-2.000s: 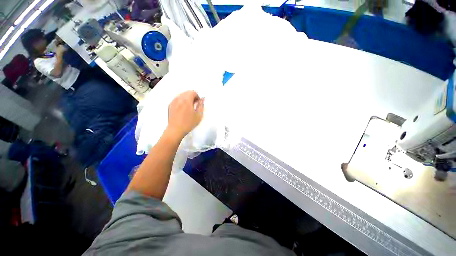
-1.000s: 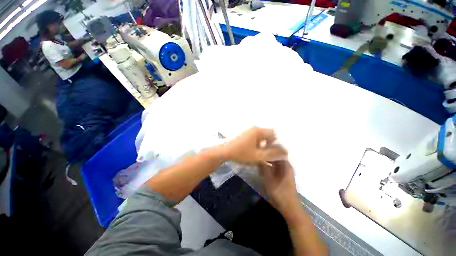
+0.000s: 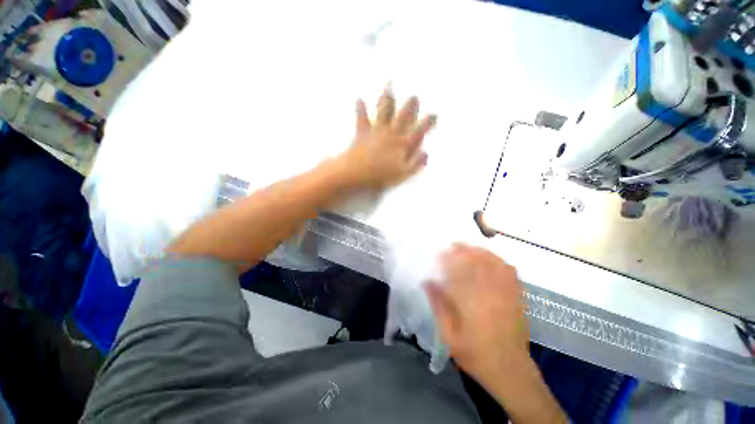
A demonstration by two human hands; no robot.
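Note:
My left hand (image 3: 387, 151) lies palm down with fingers spread on overexposed white cloth or tabletop; cloth and table are hard to tell apart there. My right hand (image 3: 484, 302), blurred, is closed on a sheer white garment panel (image 3: 411, 286), which hangs over the table's front edge towards my lap. A big white pile of garment parts (image 3: 149, 190) spills over the edge at the left. The sewing machine head (image 3: 637, 108) is at the upper right, its needle area (image 3: 571, 186) to the right of both hands.
The ruler edge (image 3: 596, 323) runs along the table front. A lilac-white thread tangle (image 3: 699, 219) lies on the machine bed. Dark-handled snips (image 3: 749, 335) are at the right end. Another machine (image 3: 87, 58) stands upper left. Blue crates show below, at left (image 3: 98, 290) and right.
The view has swung right and down towards the machine. My hands have moved apart; the left is now spread flat, and the right holds sheer cloth at the table edge.

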